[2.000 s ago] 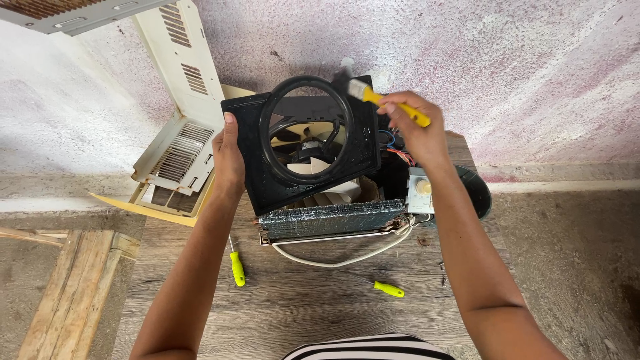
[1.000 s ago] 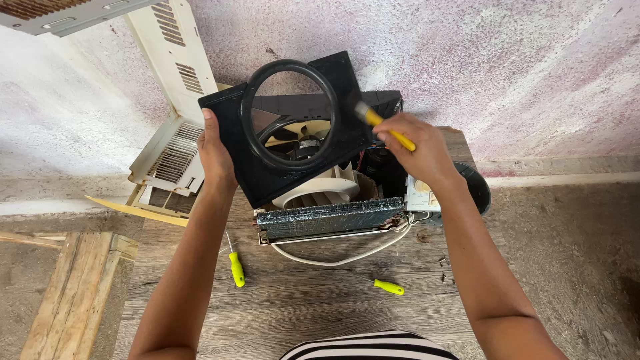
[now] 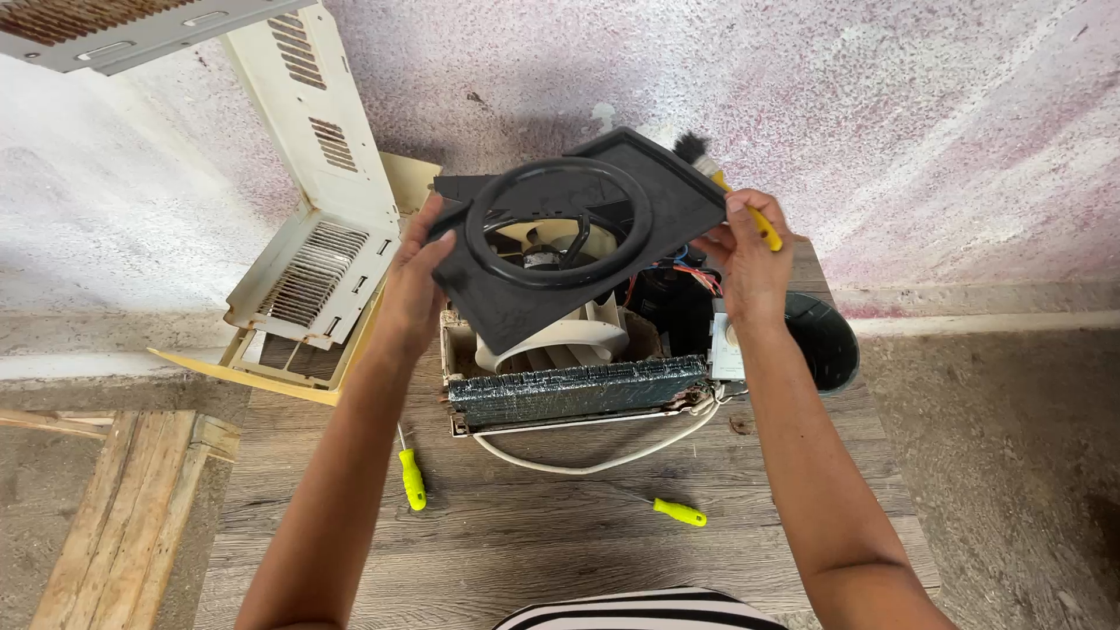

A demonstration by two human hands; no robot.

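My left hand (image 3: 416, 284) grips the left edge of a black plastic fan shroud (image 3: 516, 311) with a round ringed opening. My right hand (image 3: 748, 254) holds the shroud's right corner and also a paintbrush (image 3: 763, 227) with a yellow handle and dark bristles, which point up and away. Tilted, the shroud hangs above an opened window air conditioner. Below it show a white blower wheel (image 3: 560, 346), a finned coil (image 3: 577, 392), loose wires (image 3: 696, 278) and a white control box (image 3: 726, 346). Through the ring, fan blades are visible.
Two screwdrivers with neon-yellow handles (image 3: 413, 479) (image 3: 679, 512) lie on the wood-grain table (image 3: 542, 560). A vented metal casing (image 3: 315, 271) and a yellowed front frame (image 3: 262, 376) stand at the left. A dark round bin (image 3: 822, 341) is at the right, and a power cord (image 3: 586, 468) loops in front.
My right hand has gone from brushing the shroud's right side to gripping its corner, brush still in hand. The shroud has tilted and shifted to the right.
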